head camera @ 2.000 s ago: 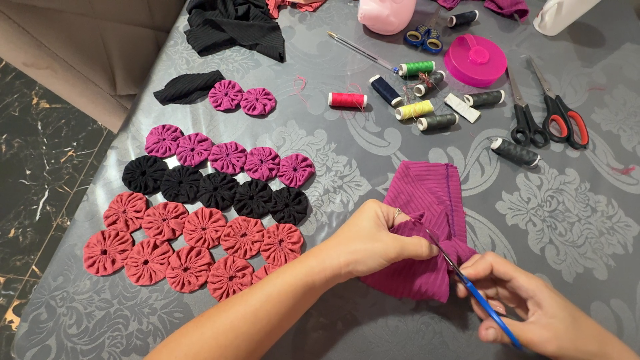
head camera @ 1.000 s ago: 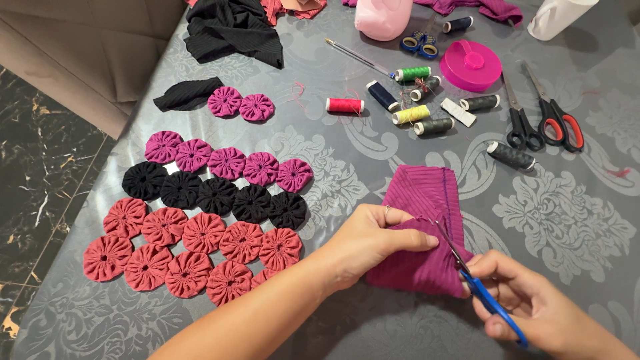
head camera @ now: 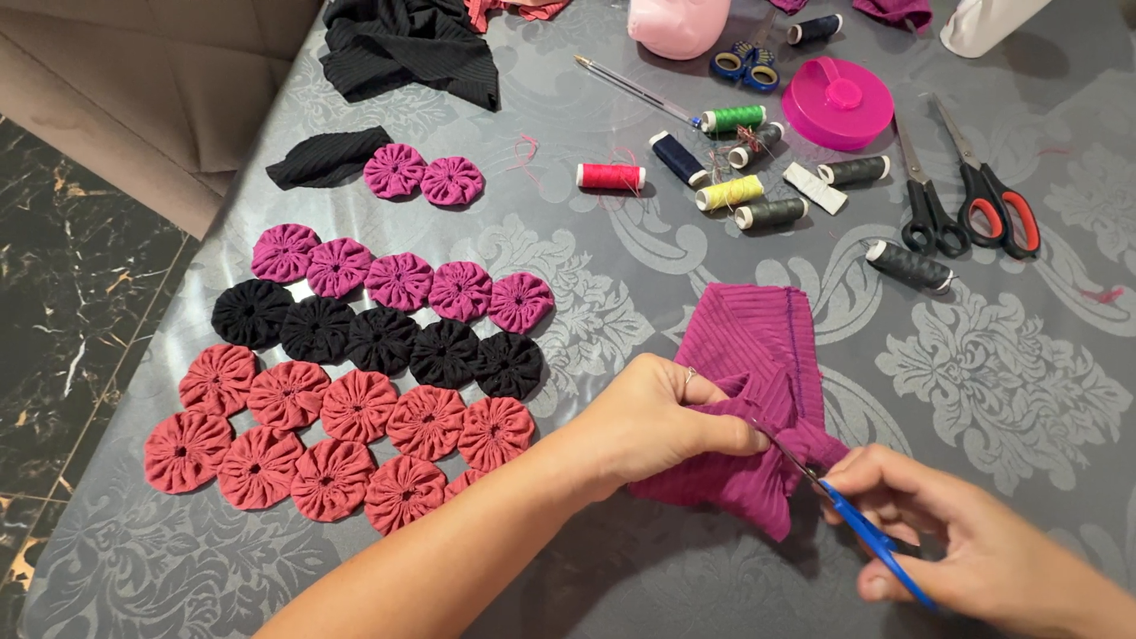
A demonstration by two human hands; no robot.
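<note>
My left hand (head camera: 670, 422), with a ring on one finger, pinches a ribbed magenta fabric piece (head camera: 754, 346) between thumb and fingers. My right hand (head camera: 923, 515) holds small scissors with blue handles (head camera: 874, 537); their blades lie at the fabric beside my left thumb. Part of the fabric hangs in folds below the blades, and its upper part lies on the table. Left of my hands are rows of gathered fabric rosettes: magenta (head camera: 399, 281), black (head camera: 382, 342) and coral (head camera: 358, 406). My left forearm partly hides the lowest coral row.
Thread spools, among them a red one (head camera: 611, 177), lie beyond my hands with a pen (head camera: 635, 89), a pink round container (head camera: 837, 104) and several scissors (head camera: 998, 209). Black fabric (head camera: 408, 53) lies at the back left. A padded seat (head camera: 160, 80) stands beside the table (head camera: 293, 568).
The blue-handled scissors' blades have come closer together at the fabric since a second ago. The held part of the magenta fabric is now more bunched, its lower edge hanging in a point.
</note>
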